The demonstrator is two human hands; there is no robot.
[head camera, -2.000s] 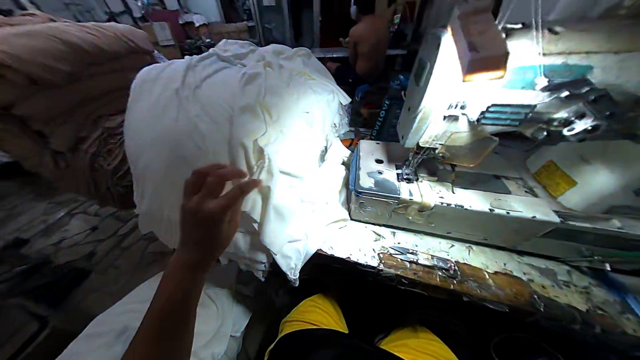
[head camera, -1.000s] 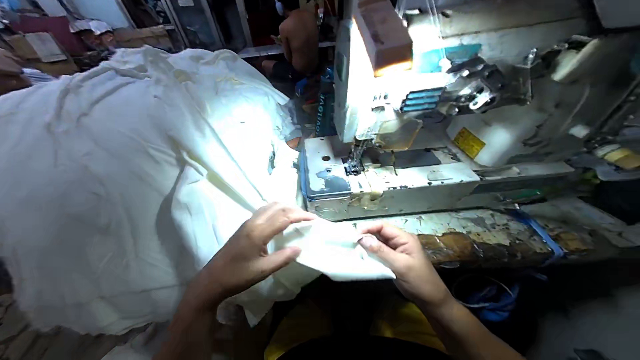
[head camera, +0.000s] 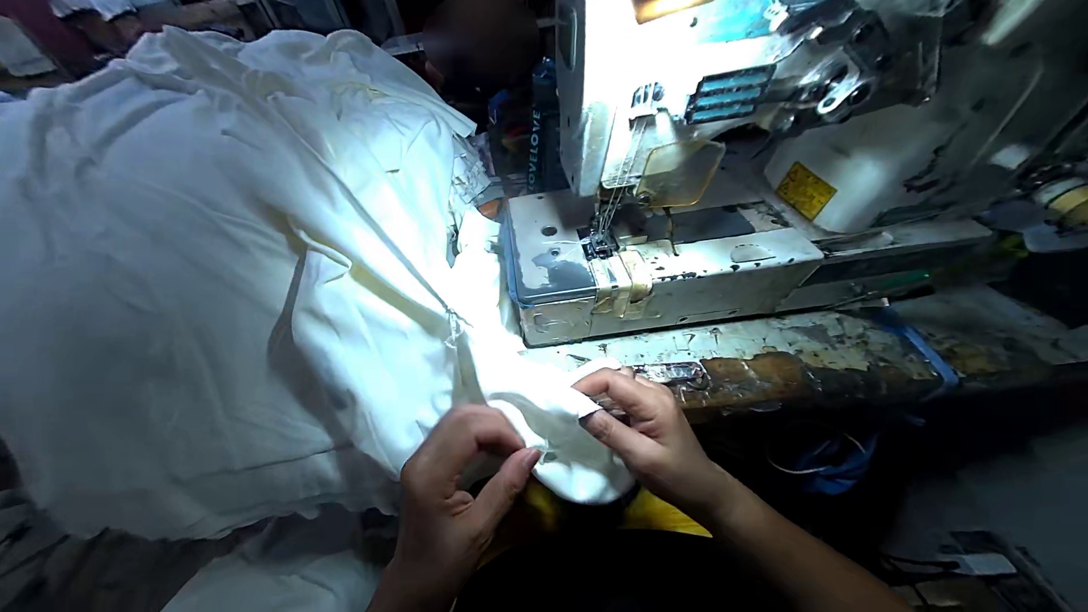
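Note:
White fabric [head camera: 357, 331] spreads from a large heap at the left down to my lap. My left hand [head camera: 463, 480] pinches its edge between thumb and fingers, low in the middle of the view. A short way to the right, my right hand [head camera: 646, 425] grips another part of the same edge, and the cloth sags in a curve between the two. Behind my hands stands an industrial sewing machine [head camera: 663, 272], its needles and presser foot [head camera: 602, 242] over the bed with no fabric under them. Thread snippers [head camera: 671, 372] lie on the table edge near my right hand.
The worn table edge [head camera: 765, 374] runs along the machine's front, with a blue strip [head camera: 918, 344] tied over it at the right. A dark bottle [head camera: 544, 127] stands behind the machine bed. More white cloth [head camera: 280, 569] hangs at the lower left. A blurred person is in the background.
Two seconds ago only my left hand showed, at the heap. Both hands then came to hold the cloth's edge over my lap; that part now hangs in a curve. The view has swung right and closer.

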